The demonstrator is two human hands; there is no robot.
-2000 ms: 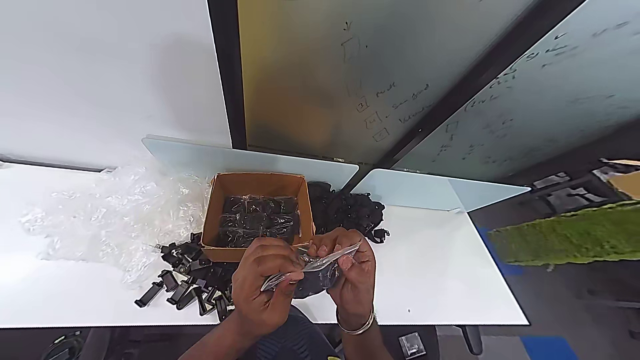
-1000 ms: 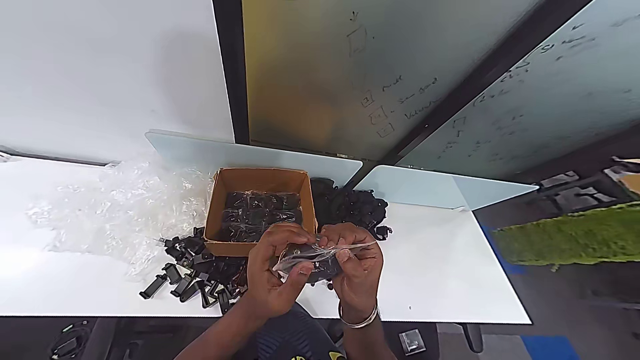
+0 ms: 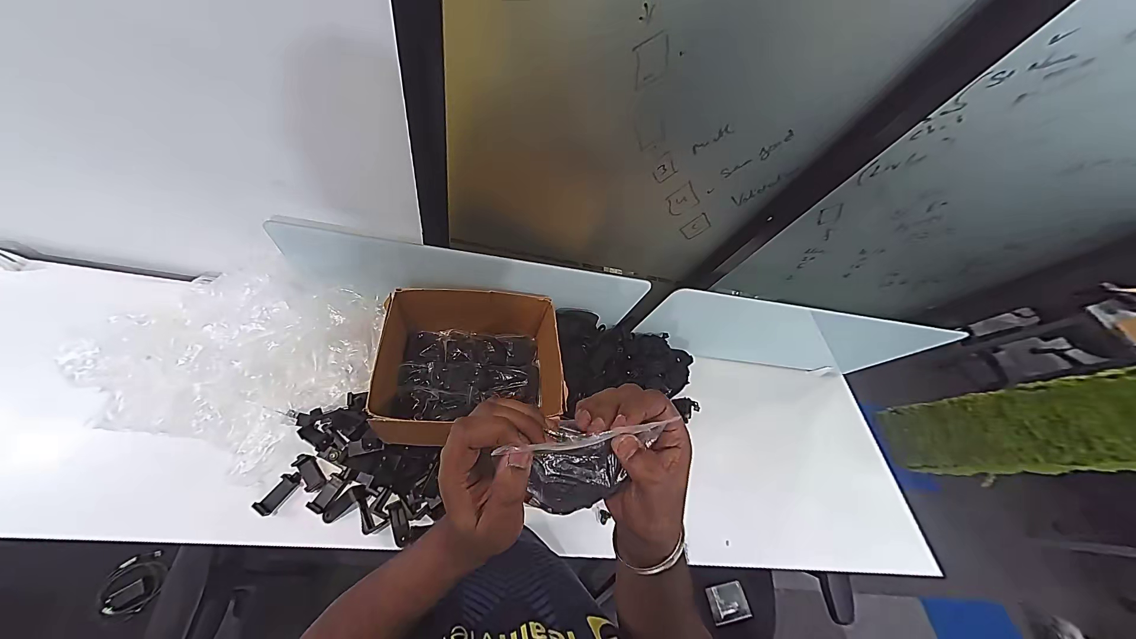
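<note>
A clear plastic bag [image 3: 575,475] with a black item inside hangs between my hands over the table's front edge. My left hand [image 3: 488,470] pinches one end of the bag's top edge, and my right hand [image 3: 643,461], with a bangle at its wrist, pinches the other end. Just behind them stands an open cardboard box [image 3: 556,355] holding several black items in clear bags [image 3: 470,373]. Black plastic clamp-like parts [image 3: 355,470] lie heaped left of my left hand. Behind my right hand is a pile of black items [image 3: 635,359], partly hidden by the box.
A large heap of clear plastic bags [image 3: 231,355] covers the left part of the white table [image 3: 781,479]. Low glass panels [image 3: 745,324] run along the table's back edge, below boards bearing handwriting. A green grass-like panel [image 3: 1021,426] is at the right.
The bag's top edge now stretches between both hands, with the black item hanging below it. Both hands have kept hold of the bag.
</note>
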